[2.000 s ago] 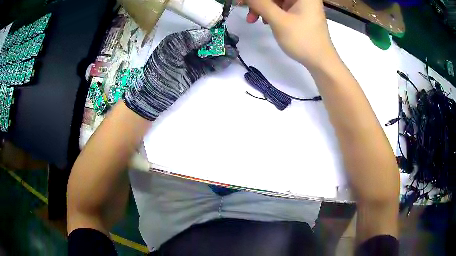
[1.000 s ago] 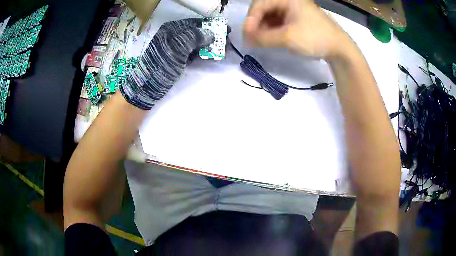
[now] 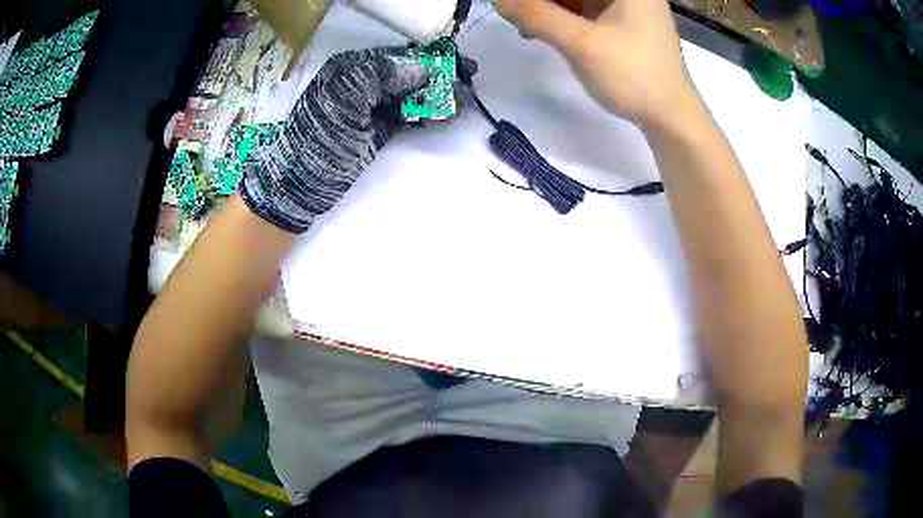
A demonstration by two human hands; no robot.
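Observation:
My left hand (image 3: 349, 121), in a grey-black knitted glove, holds a small green circuit board (image 3: 431, 83) with pale solder pads, at the top middle. A coiled black DC output cable (image 3: 536, 167) lies on the white paper; its lead runs up to the gloved fingers beside the board, and its barrel plug (image 3: 645, 189) points right. My right hand (image 3: 607, 51) is bare, above and right of the board. Its fingertips are cut off by the top edge, so what it holds is hidden. A dark narrow tip (image 3: 462, 15) points down just above the board.
White paper (image 3: 486, 293) covers the work surface over my lap. A white cylinder (image 3: 410, 15) is at the top. Loose green boards (image 3: 243, 152) lie left of the paper, board rows (image 3: 40, 81) at far left. A black cable pile (image 3: 875, 273) lies at right.
One second ago the right hand was lower and fully in view; it has moved up to the top edge. The board's face has tilted and looks greener. The cable has shifted slightly.

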